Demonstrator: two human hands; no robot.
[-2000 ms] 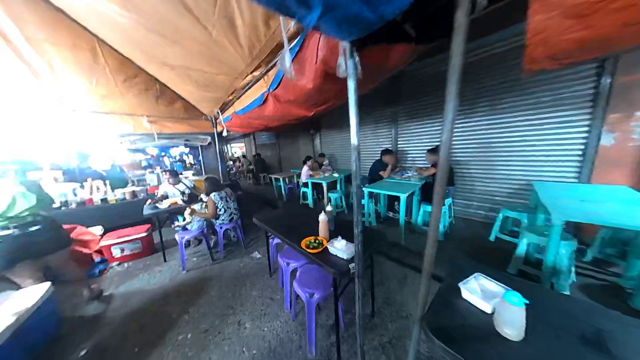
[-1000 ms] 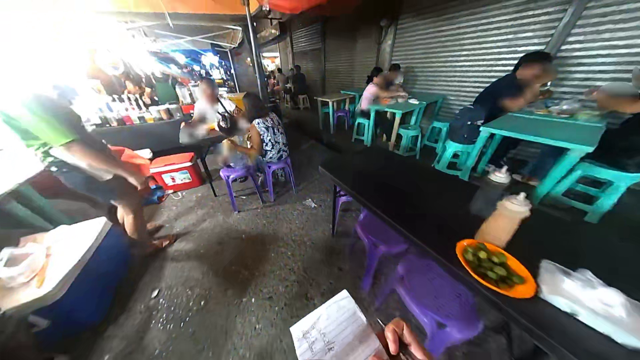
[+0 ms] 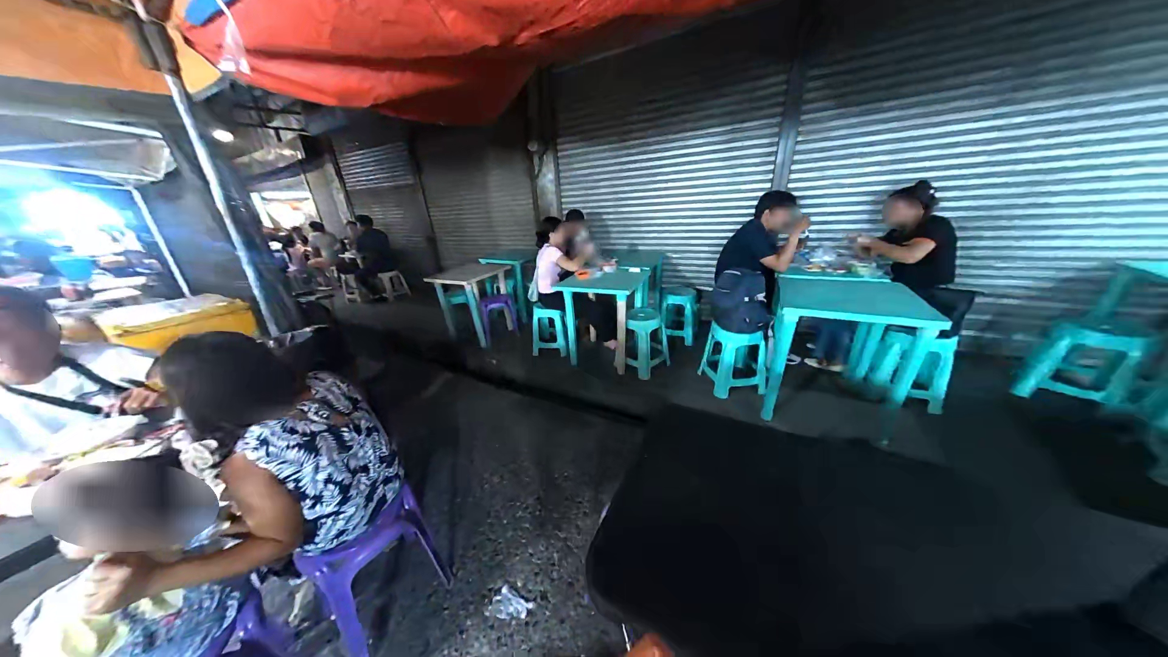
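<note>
At the bottom edge, a small orange-brown sliver point(image 3: 650, 646) shows beside a thin pale line; it may be a fingertip of my right hand, but too little is visible to be sure. What that hand holds is hidden. My left hand is out of the frame. Just above the sliver spreads the black top of a table point(image 3: 803, 529), its rounded left corner near the middle of the view. The notepad is not visible.
Left, a person in a patterned top point(image 3: 319, 456) sits on a purple plastic stool point(image 3: 360, 557) beside a small person. Crumpled clear plastic point(image 3: 508, 603) lies on the floor. Diners sit at teal tables point(image 3: 858, 301) before roller shutters point(image 3: 675, 164). A metal pole point(image 3: 214, 173) stands at left.
The view has moved forward and turned. The notepad and the hand with a pen, seen one second ago, have left clear sight, as have the orange plate of green food and the sauce bottle.
</note>
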